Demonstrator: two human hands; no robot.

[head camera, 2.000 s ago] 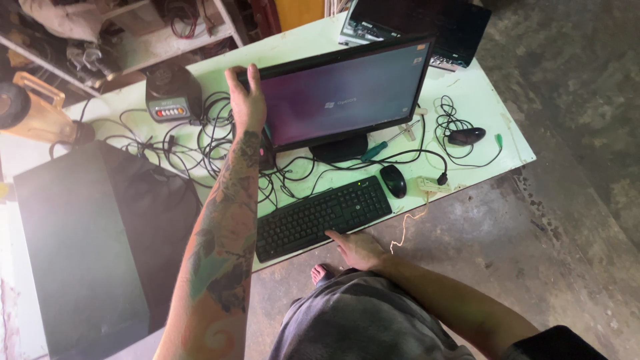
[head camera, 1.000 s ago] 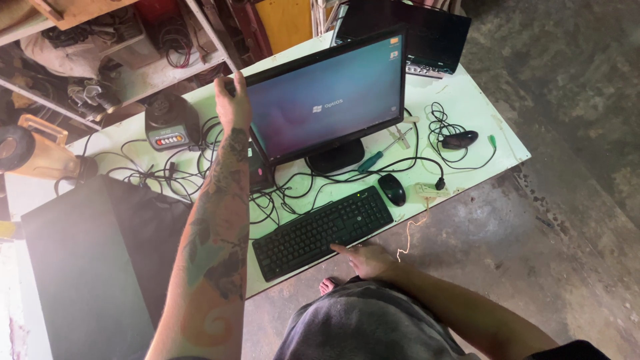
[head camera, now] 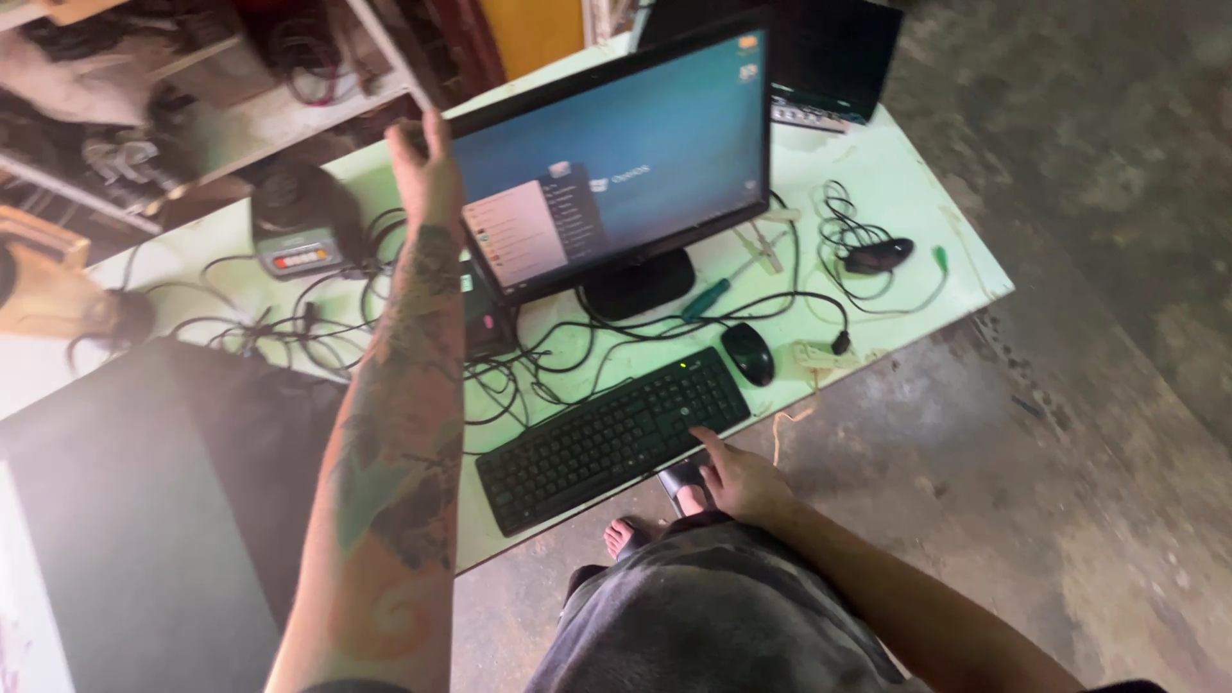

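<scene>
A black flat-screen monitor (head camera: 616, 154) stands tilted on its base on the table; its lit screen shows a desktop with an unfolded menu at the lower left. My left hand (head camera: 423, 173) is raised at the monitor's left edge, fingers up and apart; whether it grips the frame I cannot tell. A black keyboard (head camera: 611, 438) lies at the table's front edge, with a small green light on it. My right hand (head camera: 746, 476) reaches over its near right side, index finger extended onto or just above the keys near the arrow keys. A black mouse (head camera: 748, 354) lies right of the keyboard.
Tangled black cables (head camera: 289, 327) spread behind my left forearm, near a blender base (head camera: 303, 226). A dark computer case (head camera: 144, 510) takes up the left front. Beyond the mouse are a teal-handled screwdriver (head camera: 707, 300), a power strip (head camera: 823, 356) and a second, corded mouse (head camera: 878, 255).
A menu has appeared at the lower left of the monitor's screen. The monitor's picture has turned from purplish to bluer. Both hands remain in much the same places.
</scene>
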